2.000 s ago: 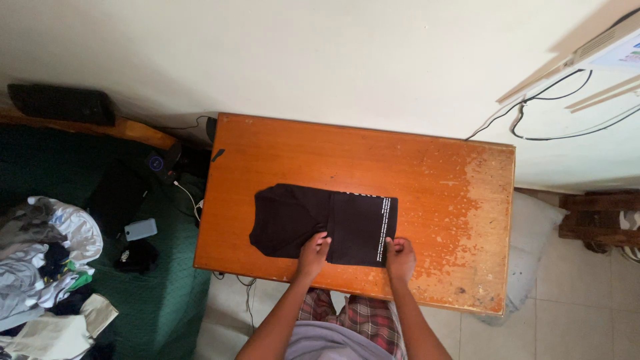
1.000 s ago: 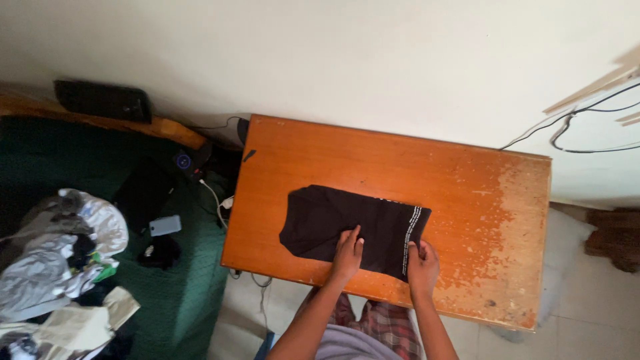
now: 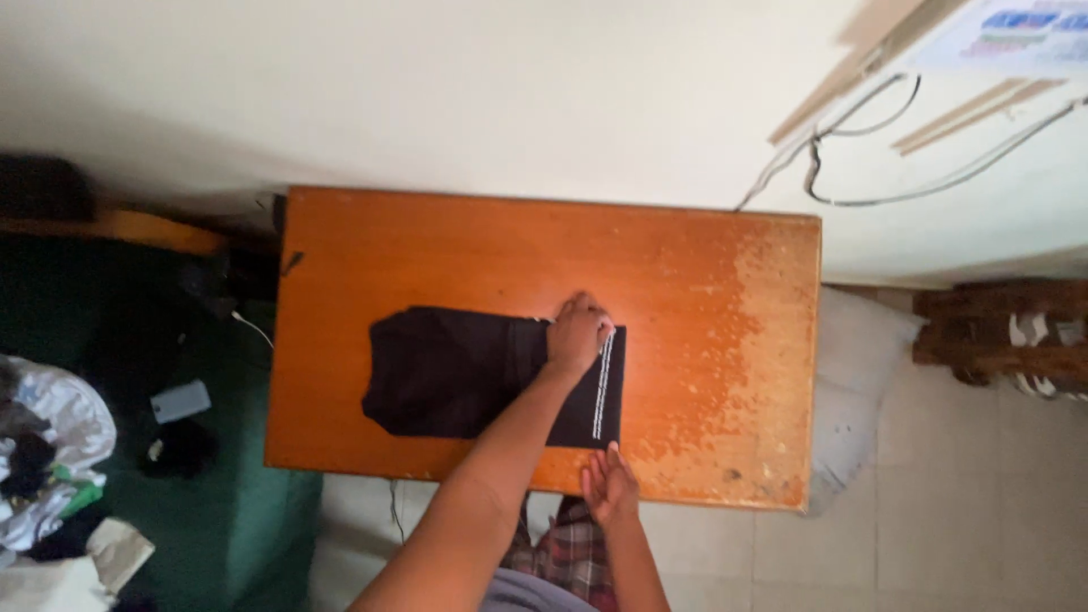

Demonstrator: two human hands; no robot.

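A folded black garment (image 3: 450, 370) lies flat on the worn wooden table (image 3: 680, 280), with white lettering in a narrow band near its right end. My left hand (image 3: 580, 333) rests at the garment's far edge near the right corner, its fingers bent; whether it pinches the cloth cannot be told. At the near right corner is my right hand (image 3: 610, 484), palm partly up, a fingertip touching or just beside the cloth edge. My left forearm crosses over the garment and hides part of it.
On the green-covered bed (image 3: 255, 527) at the left are a pile of clothes (image 3: 59, 425) and a phone (image 3: 181, 401). Cables (image 3: 892, 202) hang along the wall at the right. A grey bag-like thing (image 3: 858, 382) lies beside the table, and shoes (image 3: 1033, 331) stand on a wooden rack (image 3: 952, 327).
My left hand has moved from the garment's middle to its far right corner. My right hand has shifted toward the near right corner, and the garment's right part lies flatter.
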